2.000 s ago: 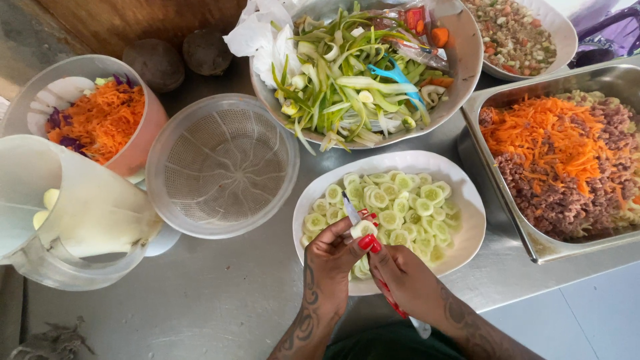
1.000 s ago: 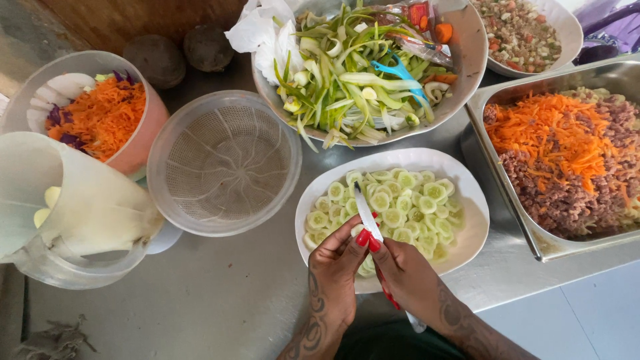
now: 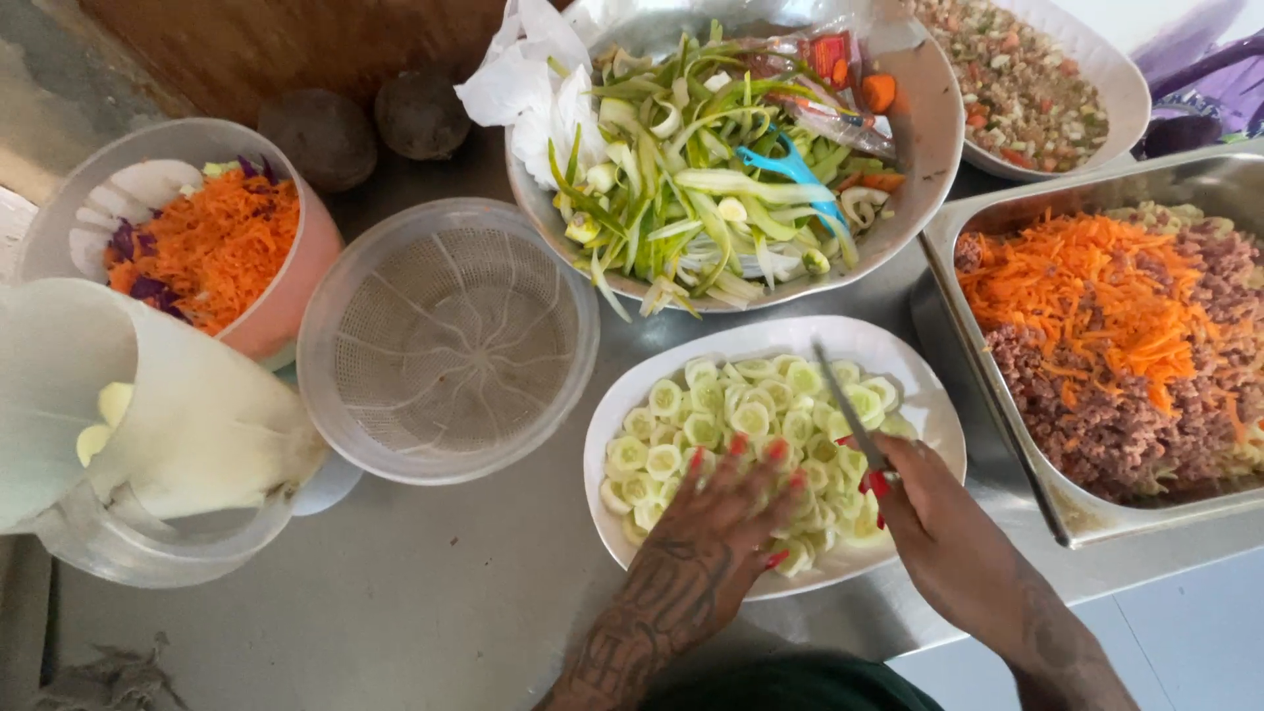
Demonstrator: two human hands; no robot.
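Note:
A white oval dish (image 3: 614, 434) holds a layer of sliced cucumber (image 3: 701, 427). My left hand (image 3: 726, 509) lies on the slices with its fingers spread and nothing gripped. On the right side of the dish, my right hand (image 3: 913, 504) holds a kitchen knife (image 3: 847, 400), its blade pointing up and left over the slices. Behind the dish stands a large metal bowl (image 3: 933, 128) with green peelings (image 3: 681, 188), a blue peeler (image 3: 790, 170), carrot pieces and plastic wrapping.
On the left are an empty plastic strainer (image 3: 454, 341), a tub of grated carrot (image 3: 232, 247) and a tipped translucent jug (image 3: 197, 425). A steel pan (image 3: 1047, 513) with meat and carrot stands right; a dish of chopped mix (image 3: 1027, 89) is behind it. Two dark round things (image 3: 321, 138) sit by the wall.
My hands were together over the dish's front edge; now they are apart. The left has spread onto the slices, and the right has moved to the right with the knife.

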